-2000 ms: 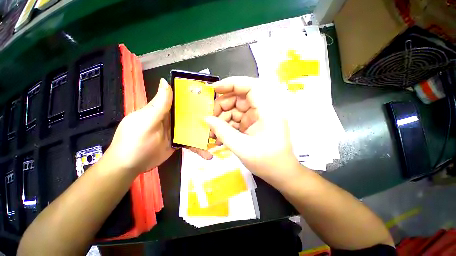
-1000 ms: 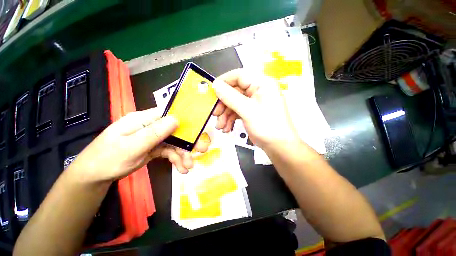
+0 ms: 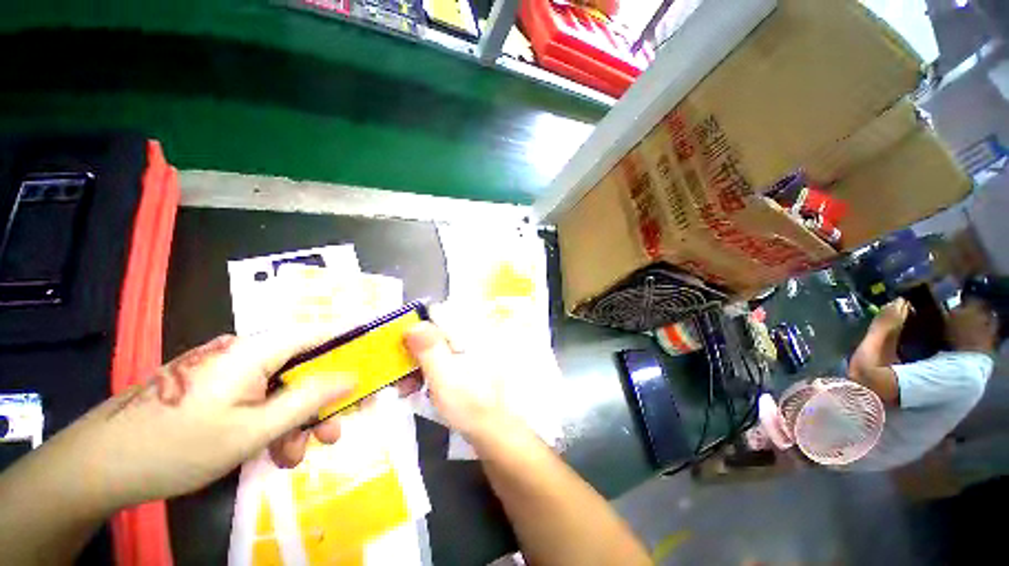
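A phone frame with a black rim, covered by a yellow adhesive film, is held tilted between both hands over the bench. My left hand grips its left end, with the thumb lying over the film. My right hand holds its right end, with the thumb at the upper right corner. White liner sheets with yellow pieces lie beneath the hands. Another white sheet with dark holes shows just beyond them. The fingers behind the frame are partly hidden.
A foam-lined tray with a red-orange edge is at left. A second white sheet pile lies right of the hands. Further right are a brown carton, a round grille, a black glossy slab, a pink fan and a person.
The view has swung right, bringing the carton, pink fan and person into view. The frame is now turned closer to sideways and tilted, still in both hands.
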